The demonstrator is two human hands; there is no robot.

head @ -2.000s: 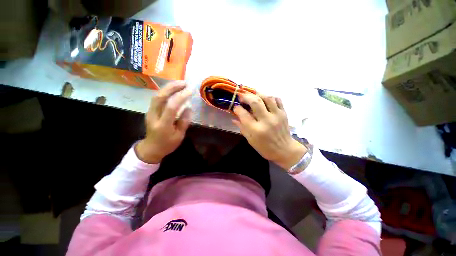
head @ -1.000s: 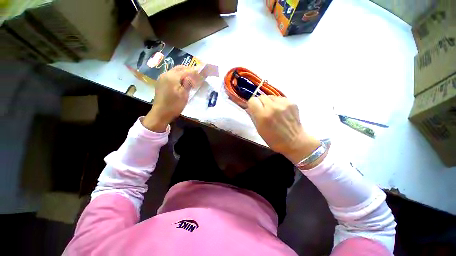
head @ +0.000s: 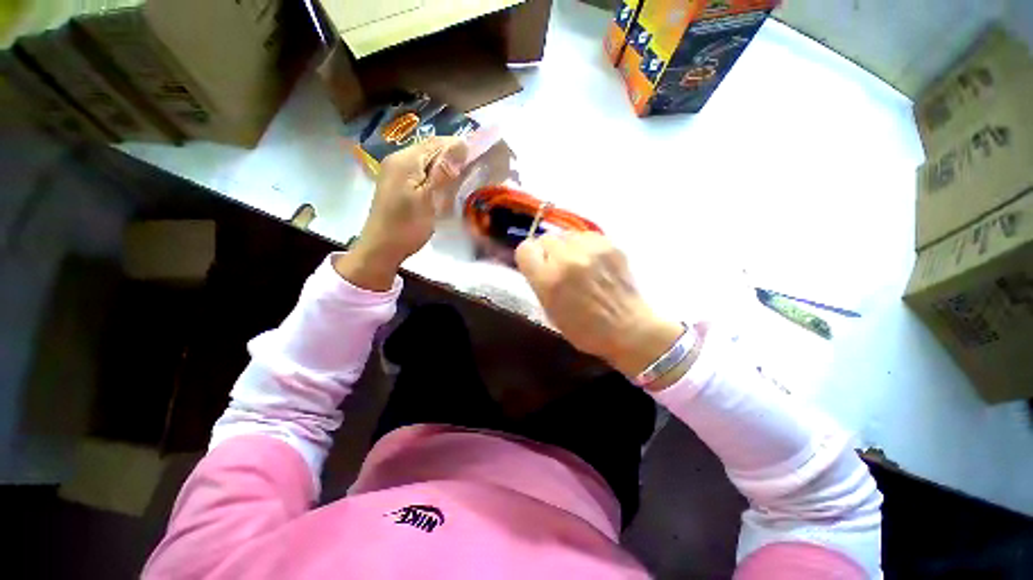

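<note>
My right hand point(head: 591, 292) grips the near right side of an orange coiled extension cord point(head: 498, 207) with a black part in its middle and a pale tie around it. The coil is slightly blurred. My left hand point(head: 408, 202) holds a clear plastic bag point(head: 489, 159) with a pale pinkish patch at its mouth, left of the coil. The left end of the coil is at the bag; how far it is inside cannot be told. A dark printed retail box point(head: 404, 122) lies behind my left hand, partly hidden by it.
An orange and dark retail box point(head: 693, 54) stands at the far side of the white bench point(head: 634, 170). An open brown carton point(head: 436, 25) is behind the left hand. Brown cartons stand at left point(head: 210, 68) and right point(head: 976, 204). A greenish knife point(head: 795, 312) and thin dark rod point(head: 830, 304) lie right.
The coil and my right hand have moved left, close to my left hand and the bag. The view has shifted a little, showing more of the standing retail box.
</note>
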